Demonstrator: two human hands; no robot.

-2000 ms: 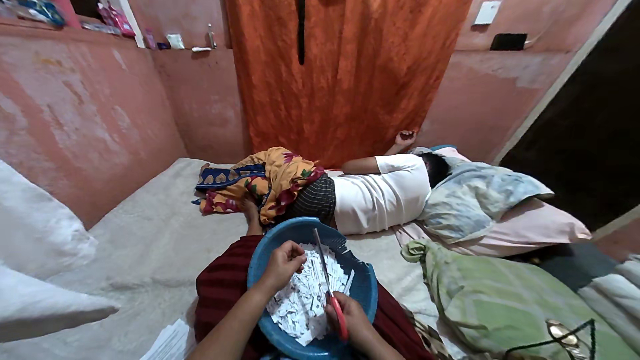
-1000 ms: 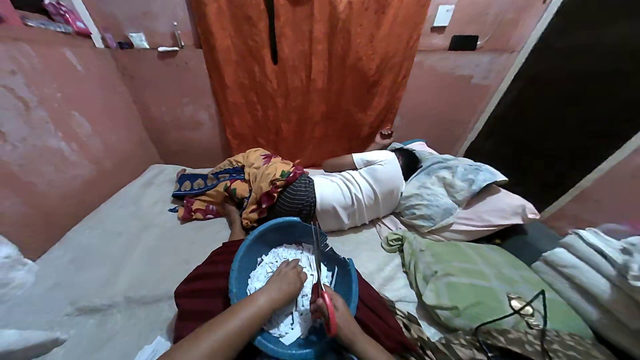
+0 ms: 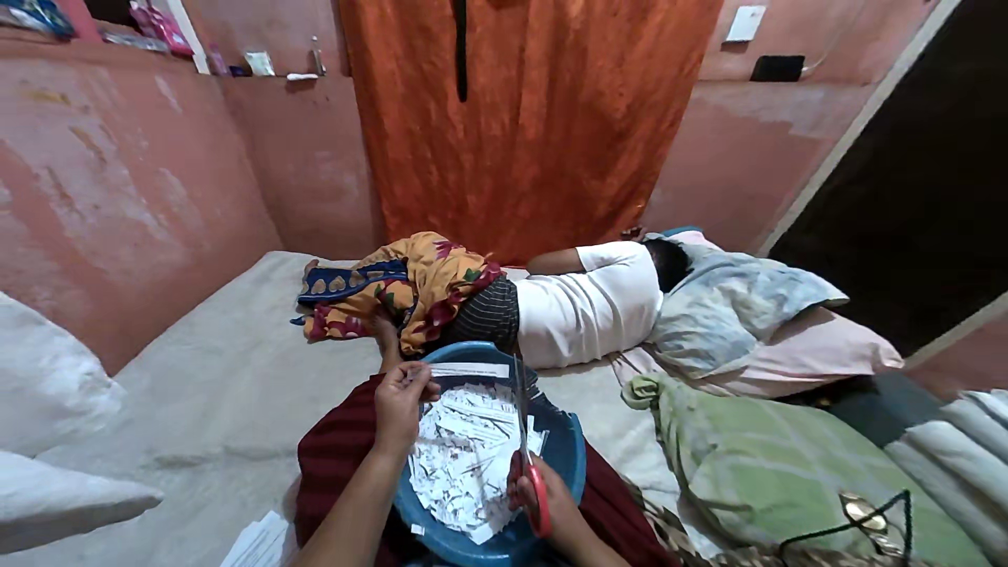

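Observation:
My left hand (image 3: 407, 394) pinches one end of a narrow strip of printed paper (image 3: 470, 369), stretched out to the right above a blue plastic basin (image 3: 577, 465). Red-handled scissors (image 3: 539, 492) are in my right hand (image 3: 543, 496), their blades pointing up, close to the strip's free end. Whether the blades touch the strip I cannot tell. Many small cut paper pieces (image 3: 461, 461) fill much of the basin, which sits on my lap over dark red cloth. More printed paper strips (image 3: 258, 542) lie on the bed to the left of my leg.
A person (image 3: 587, 307) in a white shirt lies on the bed (image 3: 181, 394) just beyond the basin, legs partly under a patterned yellow cloth (image 3: 441, 276). A green pillow (image 3: 772, 465) and a bluish pillow (image 3: 709, 315) are at the right. An orange curtain (image 3: 520, 118) hangs behind.
My left hand was down on the paper pieces in the basin one second ago; now it is raised at the basin's far left rim, holding a strip. The scissors stay in my right hand.

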